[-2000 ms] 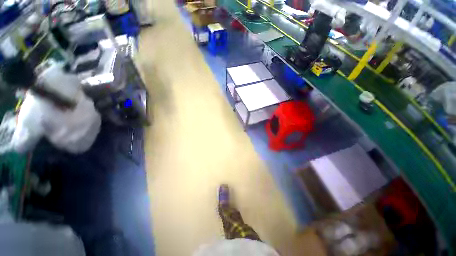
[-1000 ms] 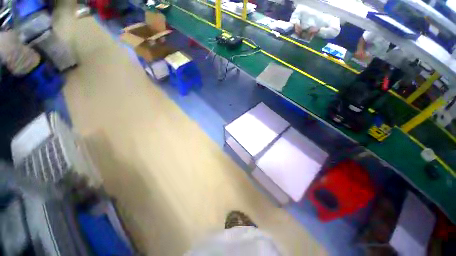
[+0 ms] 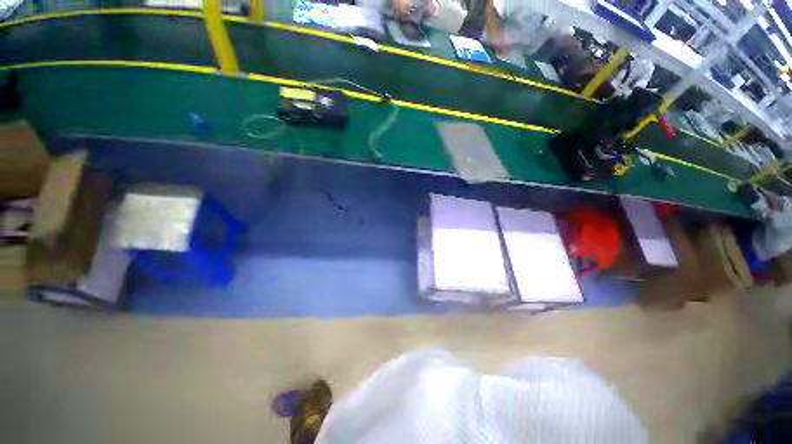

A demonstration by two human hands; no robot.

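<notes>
Neither of my hands is in the picture. The white smock (image 3: 486, 403) fills the bottom middle, and one foot (image 3: 308, 412) shows to its left on the cream floor. In front of me is the long green bench (image 3: 226, 143). On it lie a silvery-grey mat (image 3: 471, 151), a black device with a yellow top (image 3: 314, 106) and pale cords, and a bulky black object (image 3: 599, 139) farther right. The picture is blurred, so small parts cannot be made out.
Two white-topped stands (image 3: 469, 247) are before the bench. A blue stool (image 3: 208, 247) with a pale top and an open brown carton (image 3: 61, 208) are left; a red stool (image 3: 592, 240) and more cartons (image 3: 725, 256) are right. People's hands and sleeves show across the belt.
The view has swung from looking along the aisle to facing the green bench. The mat and black device now lie in front, and the foot has shifted to the left in the picture.
</notes>
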